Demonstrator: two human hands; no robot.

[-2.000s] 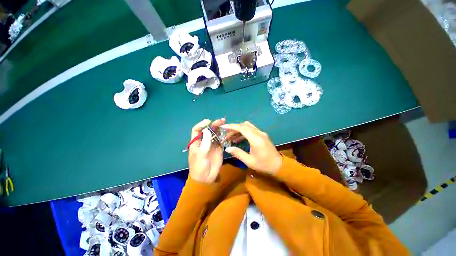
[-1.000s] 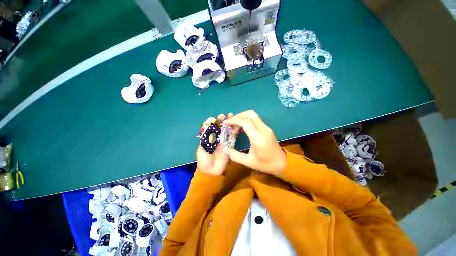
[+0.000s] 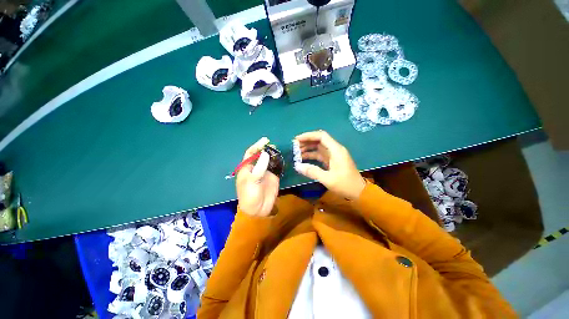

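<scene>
My left hand holds a small dark round LED board at its fingertips, above the bench's front edge. A red lead wire runs from the board out to the left, with a small pale end. My right hand is just to the right and holds a clear ring, seen nearly edge-on, between thumb and fingers. The board and the ring are apart, with a small gap between them.
Several white housings lie at centre left on the green bench. The screw feeder stands behind my hands, the screwdriver tip above it. Clear rings are piled right of it. A blue bin and lower carton sit below the edge.
The ring in my right hand has moved right, away from the board. My left hand has turned the board, so its dotted face no longer faces up and the red lead shows.
</scene>
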